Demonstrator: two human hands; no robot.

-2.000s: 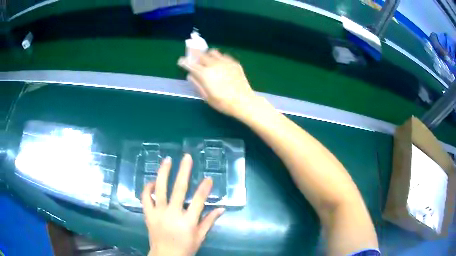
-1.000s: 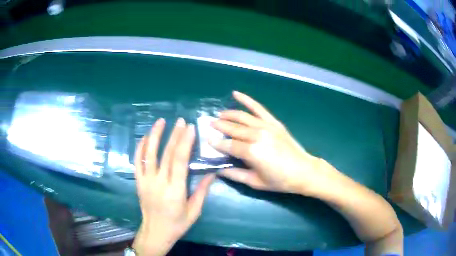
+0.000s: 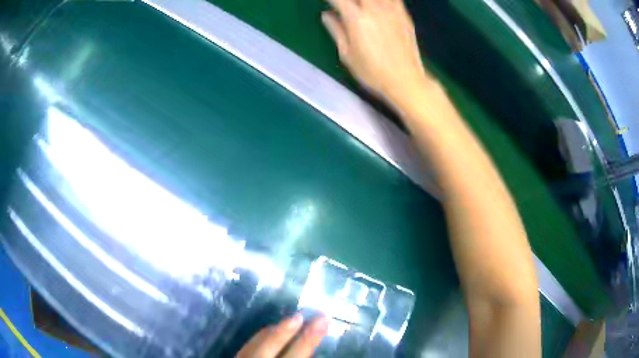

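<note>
A clear blister tray (image 3: 396,314) lies on the dark-green bench at the bottom centre, shiny with glare. My left hand (image 3: 291,339) is cut off by the bottom edge; its fingertips rest at the tray's left side, and whether it grips is hidden. My right hand (image 3: 375,45) reaches over the metal rail above the green conveyor belt, cut off at the top edge. Its fingertips are partly out of the picture, so I cannot tell if it holds something. A glaring clear stack of blister trays (image 3: 140,210) lies at the left.
The pale metal rail (image 3: 308,87) runs diagonally between bench and conveyor belt (image 3: 515,189). Whitish packs (image 3: 574,145) lie blurred at the right. A bit of brown cardboard (image 3: 587,341) shows at the bottom right. Blue floor with a yellow line is at the lower left.
The view has swung, so the bench and rail now slant. My right hand has moved from the tray beside my left hand out over the belt. My left hand is now mostly out of the picture.
</note>
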